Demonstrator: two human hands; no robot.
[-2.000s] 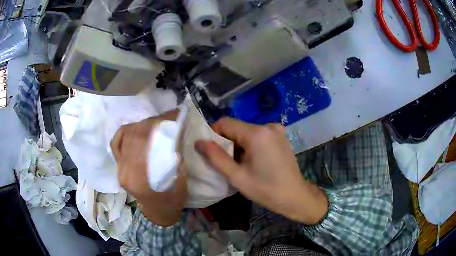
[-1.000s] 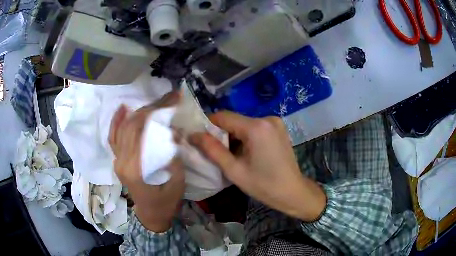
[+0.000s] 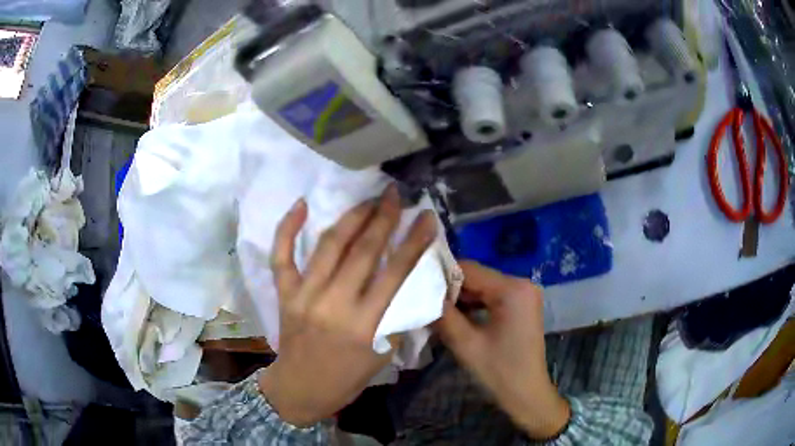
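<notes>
White cloth (image 3: 187, 209) lies heaped to the left of the overlock machine (image 3: 336, 96) and runs up under its head. My left hand (image 3: 336, 305) lies on the cloth with its fingers spread, just in front of the needle area. A white fold (image 3: 417, 300) shows beside its fingers. My right hand (image 3: 501, 335) pinches the right edge of the cloth between thumb and fingers, near the blue plate. The needle and presser foot are hidden by the machine head and cloth.
A lint-specked blue plate (image 3: 558, 239) lies before the machine. Red-handled scissors (image 3: 747, 170) lie at the right. White tension knobs (image 3: 480, 103) line the machine front. A crumpled white bundle (image 3: 44, 235) is at far left. White panels (image 3: 710, 366) and a dark piece (image 3: 741, 309) are at lower right.
The view has shifted, so the machine sits further right. My left hand has gone from curled and blurred to spread on the cloth. My right hand still pinches the edge.
</notes>
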